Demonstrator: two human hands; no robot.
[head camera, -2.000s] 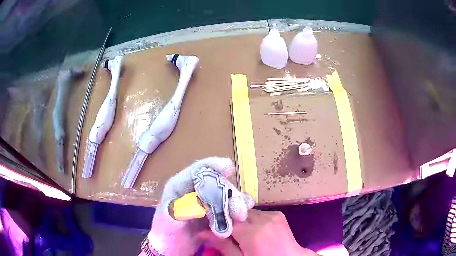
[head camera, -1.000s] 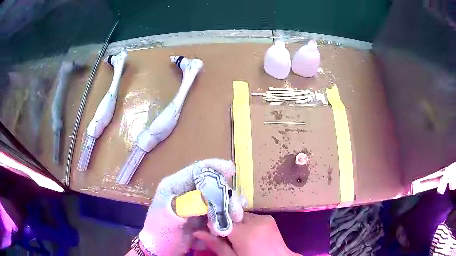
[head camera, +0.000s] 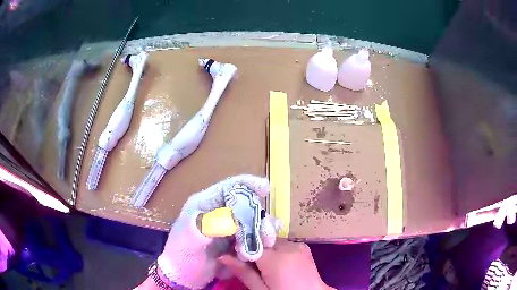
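A handle-shaped moulded part is held with its grey-edged oval head facing up, at the bench's front edge. My left hand, in a white knit glove with a yellow piece at its fingers, is closed around the part's head. My bare right hand is just below and right, touching the part's lower end. Its fingers are partly hidden behind the part and the glove. No applicator stick can be made out in it. The rest of the part is hidden below the hands.
Two finished-looking parts lie at left beside a thin striped rod. Yellow tape strips border pale sticks, a single stick and a small cup. Two bottles stand behind. A part pile lies below right.
The camera view has shifted slightly. Both hands keep nearly the same hold on the part, with its head turned or tilted a little. The things on the bench have not moved.
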